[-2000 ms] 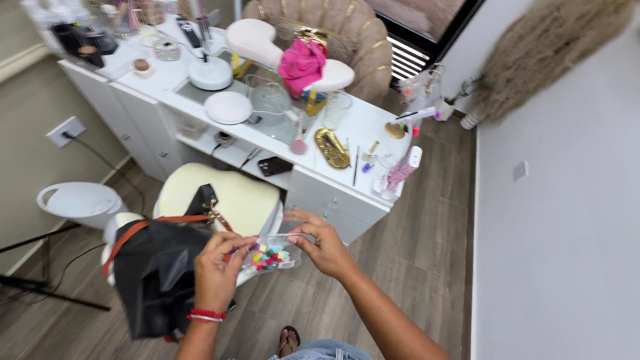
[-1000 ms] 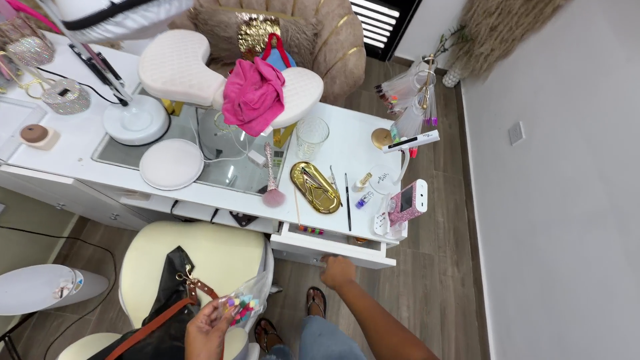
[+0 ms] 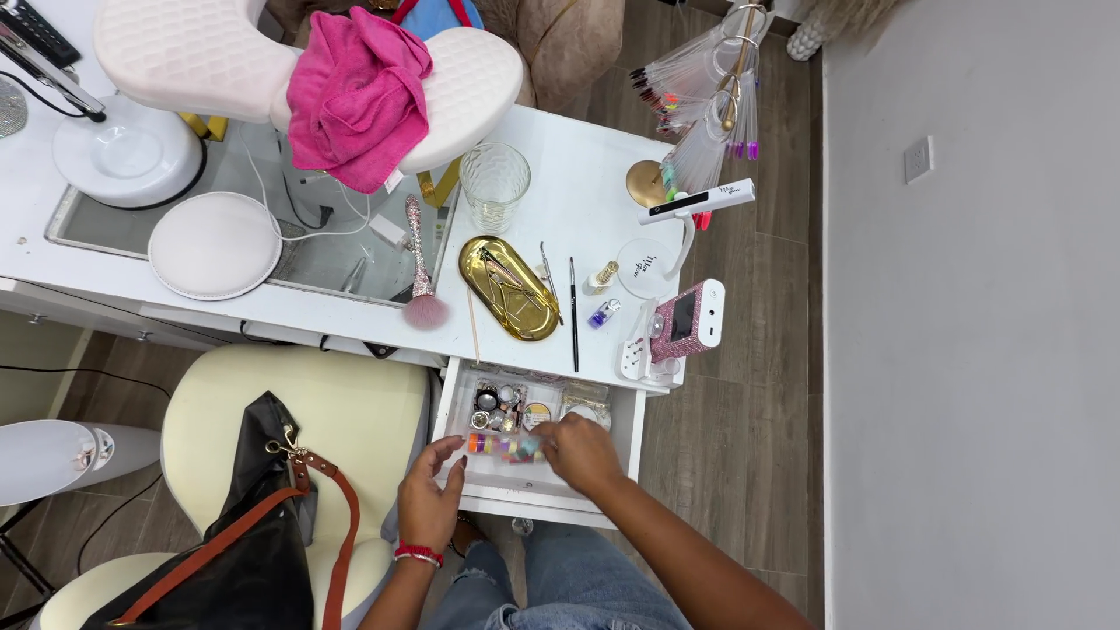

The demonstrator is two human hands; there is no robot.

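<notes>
A white drawer (image 3: pixel 626 437) stands pulled out below the white manicure table (image 3: pixel 560 149). Over its front part, my right hand (image 3: pixel 584 459) holds a small clear bag of colourful pieces (image 3: pixel 523 449), partly blurred. My left hand (image 3: pixel 430 494), with a red bracelet, is at the drawer's left front corner, fingers apart and holding nothing. Inside the drawer are a clear box of small round jars (image 3: pixel 497 404), a round container with a yellowish label (image 3: pixel 536 415) and a row of orange and purple pieces (image 3: pixel 480 444).
On the table lie a gold tray (image 3: pixel 508 288), a thin black brush (image 3: pixel 574 315), a pink powder brush (image 3: pixel 425 308), a glass (image 3: pixel 494 186) and a pink nail drill unit (image 3: pixel 687 321). A cream chair (image 3: pixel 297 402) bearing a black bag (image 3: pixel 254 525) stands at left.
The drawer, closed two seconds ago, stands open wider than one second ago. The clear bag has passed from my left hand to my right, now over the drawer. The view has moved closer.
</notes>
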